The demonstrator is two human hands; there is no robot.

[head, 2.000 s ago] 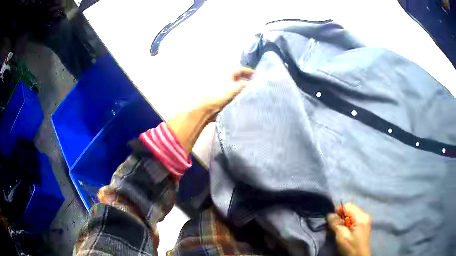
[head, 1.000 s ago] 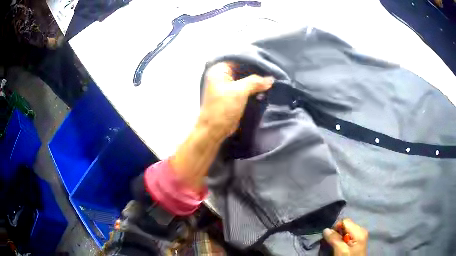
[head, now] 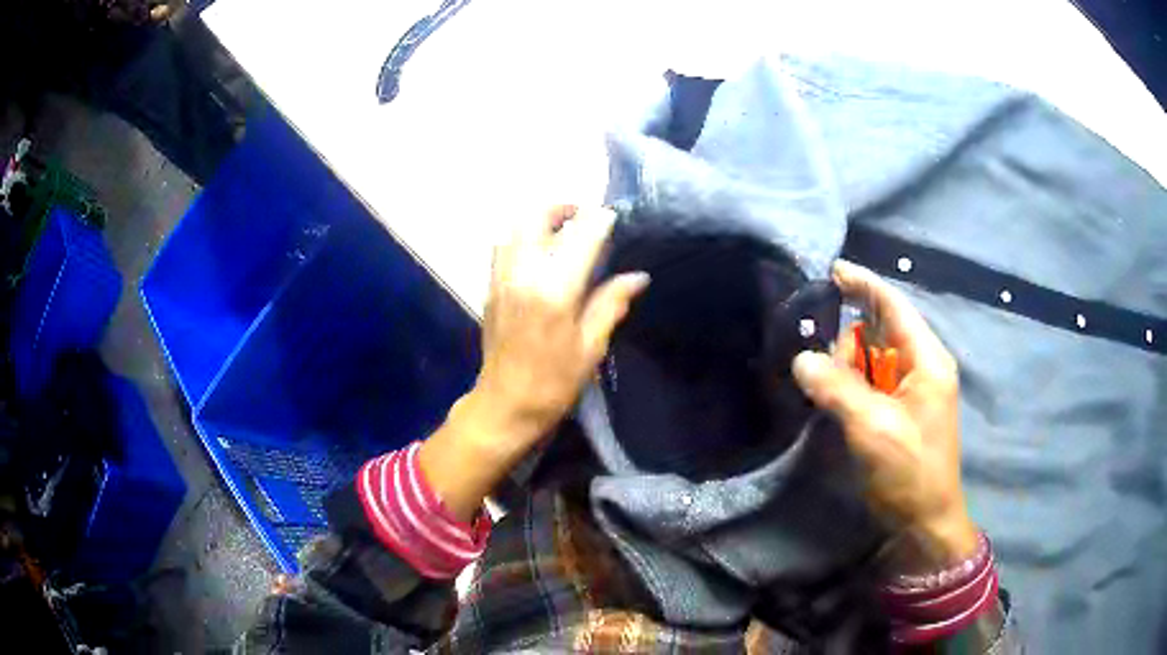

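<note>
The grey-blue garment (head: pixel 1024 218) lies across the table, with a dark placket (head: pixel 960 273) and a row of pale dots. Near me, part of it stands open around a dark inside (head: pixel 704 346). My left hand (head: pixel 550 320) is at the left edge of this opening, thumb and fingers spread, with no clear pinch on the cloth. My right hand (head: pixel 889 384) pinches the dark edge at the opening's right side, beside a pale dot. Orange-handled thread snips (head: pixel 875 363) are tucked in the right hand; their blades are mostly hidden.
The white table (head: pixel 384 166) runs diagonally, and a dark curved strip or hanger part (head: pixel 412 49) lies at its back, cut off by the frame. Blue crates (head: pixel 243 282) stand on the grey floor at left. Part of another person's hand (head: pixel 156 10) shows at the top left.
My right hand has risen from the bottom of the cloth to the opening's edge. My left hand has moved slightly down and left, its fingers now spread. The cloth now gapes open towards me.
</note>
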